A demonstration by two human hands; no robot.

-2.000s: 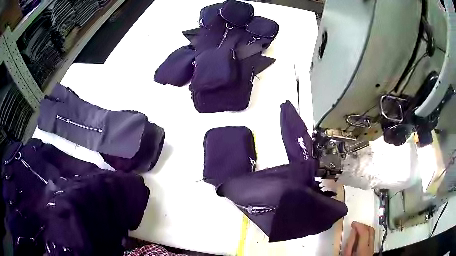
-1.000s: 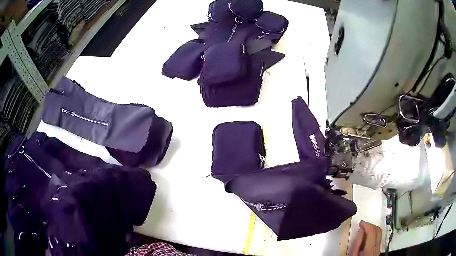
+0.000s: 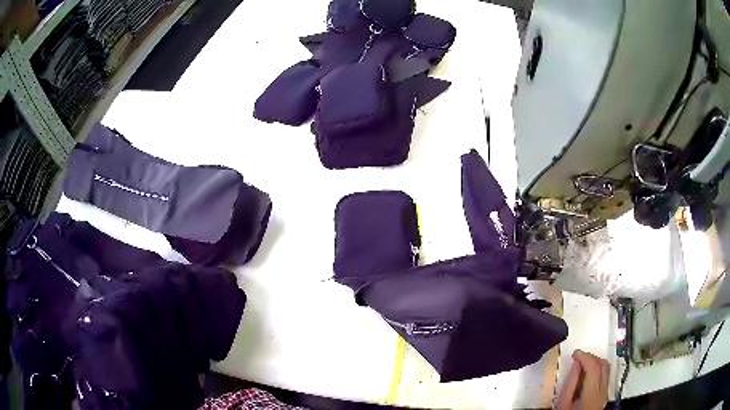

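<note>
A dark pouch piece (image 3: 504,332) with a pale zipper lies folded on the table's right side. Its upper end reaches the needle area (image 3: 548,232) of the sewing machine, where the cloth and metal parts overlap. A dark rounded pouch (image 3: 376,232) lies flat just left of it, touching or overlapping its edge. My right hand (image 3: 584,383) is at the bottom edge, right of the cloth and apart from it. The hand is cut off by the frame, and whether it holds anything cannot be told. My left hand is out of the picture.
Dark pouches (image 3: 356,100) are piled at the table's far side. Grey zippered panels (image 3: 204,204) lie at left, above a heap of dark zippered pieces (image 3: 152,328). The machine head (image 3: 592,88) stands at right. A checked red cloth (image 3: 244,399) shows at the bottom edge.
The view has shifted slightly. My right hand shows a little more, with its fingers changed in shape. The pouches and panels keep their places on the table.
</note>
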